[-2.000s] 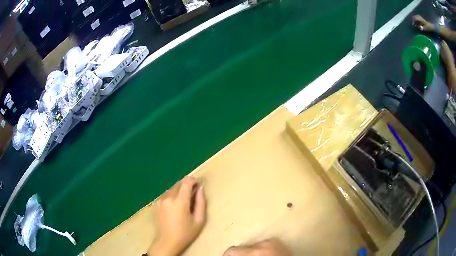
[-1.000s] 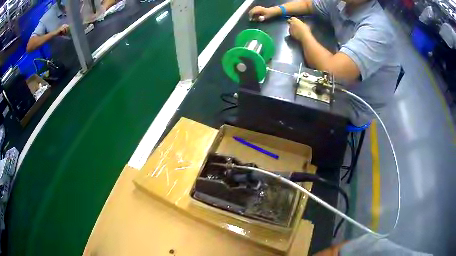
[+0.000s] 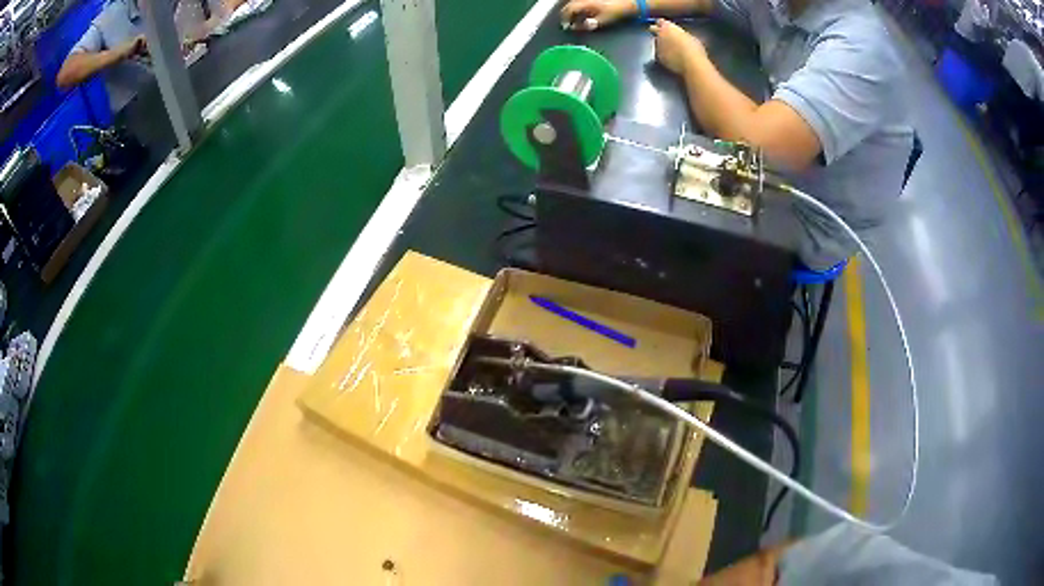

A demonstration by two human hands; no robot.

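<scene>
Neither of my hands shows. A grey sleeve (image 3: 882, 561) and a bit of bare arm are cut off by the bottom edge at the right. The tan cardboard work mat (image 3: 309, 492) lies at the bottom left, with a small dark hole. Beside it a taped cardboard box (image 3: 401, 332) holds a dark, dirty metal tray (image 3: 618, 458). What looks like a soldering iron (image 3: 561, 395) rests in the tray, its black cable leading right. A white feed tube (image 3: 733, 446) arches into the tray. A blue-purple pen or stick (image 3: 582, 322) lies in the cardboard tray.
A green spool (image 3: 555, 109) and metal feeder (image 3: 719, 177) stand on a black box (image 3: 653, 258) behind. A green conveyor (image 3: 218, 286) runs along the left, with a white post (image 3: 414, 86) at its edge. A person (image 3: 841, 103) sits at the back right; another's arms show top left.
Both hands, seen over the mat two seconds ago, have left the picture. The view has swung right toward the box, spool and seated person. Since one second ago it has shifted slightly.
</scene>
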